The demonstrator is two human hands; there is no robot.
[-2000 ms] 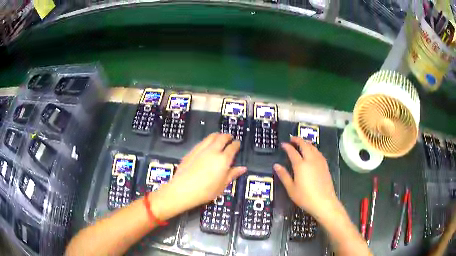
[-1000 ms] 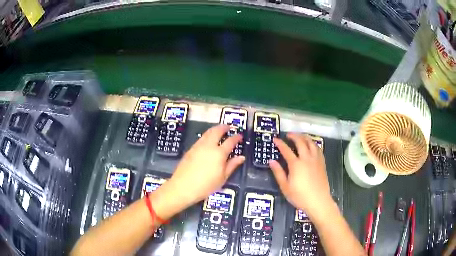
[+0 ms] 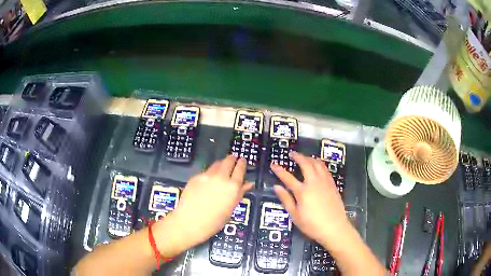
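Note:
Several black keypad phones with gold-edged lit screens lie face up in two rows in a clear blister tray (image 3: pixel 202 148). My left hand (image 3: pixel 207 202) is over the upper middle phone (image 3: pixel 247 132), its fingertips on the lower keys. My right hand (image 3: pixel 312 197) is over the phone beside it (image 3: pixel 283 132), its fingertips at the lower keys. Neither hand grips anything; the fingers are apart. My left wrist and hand partly hide a lower phone (image 3: pixel 163 199). My right hand and forearm partly cover the right-hand phones.
Stacked blister trays (image 3: pixel 81 116) holding dark phones stand at left. A pale green fan (image 3: pixel 422 145) stands at right, with red pens (image 3: pixel 399 240) below it. A yellow printed tub (image 3: pixel 471 73) is at upper right. A green belt (image 3: pixel 215 59) runs behind the tray.
Both hands have shifted down onto the lower keys of the two upper middle phones. The right one of these phones shows a different, whiter screen. The far right phone's screen is now uncovered.

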